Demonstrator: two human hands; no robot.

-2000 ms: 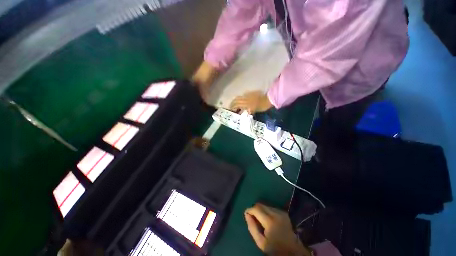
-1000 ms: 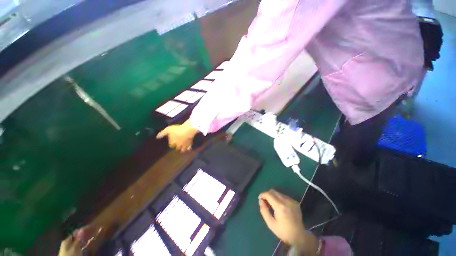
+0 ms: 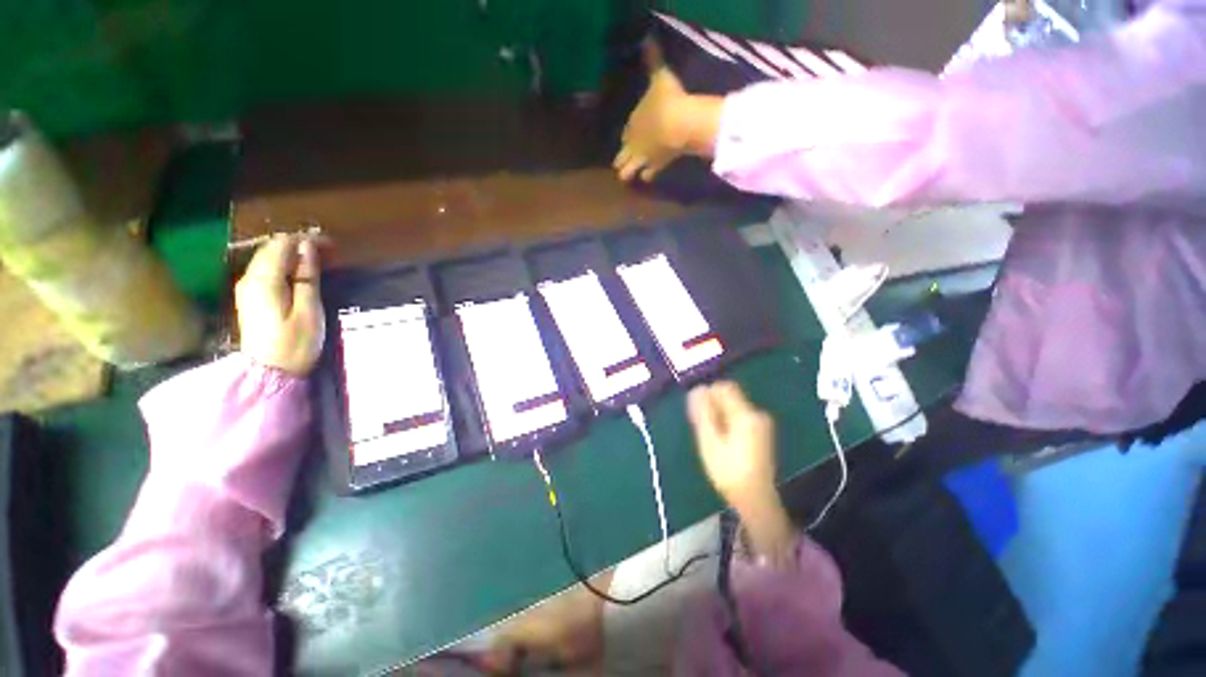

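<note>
A black phone tray (image 3: 725, 265) lies on the green bench. Several smartphones with lit white screens (image 3: 509, 370) sit in its slots; the right end slot holds none. My left hand (image 3: 281, 302) is at the tray's left end, with a thin pale item at its fingertips; its grip is unclear. My right hand (image 3: 735, 443) is blurred, just below the rightmost phone, and I cannot tell if it holds anything. A dark cord (image 3: 562, 529) and a white cord (image 3: 651, 470) run to the lower edges of the two middle phones.
A coworker's hand (image 3: 661, 126) in a pink sleeve reaches in behind the tray, beside another tray of phones (image 3: 767, 56). A brown board (image 3: 437, 205) lies behind. A power strip (image 3: 846, 311) stands right. A tape-wrapped post (image 3: 86, 251) is left. Another person's hand (image 3: 562, 628) shows at the bottom.
The view has turned left. The coworker's hand and the tray of lit phones are now farther back and right. My left hand now shows fully at the tray's left end.
</note>
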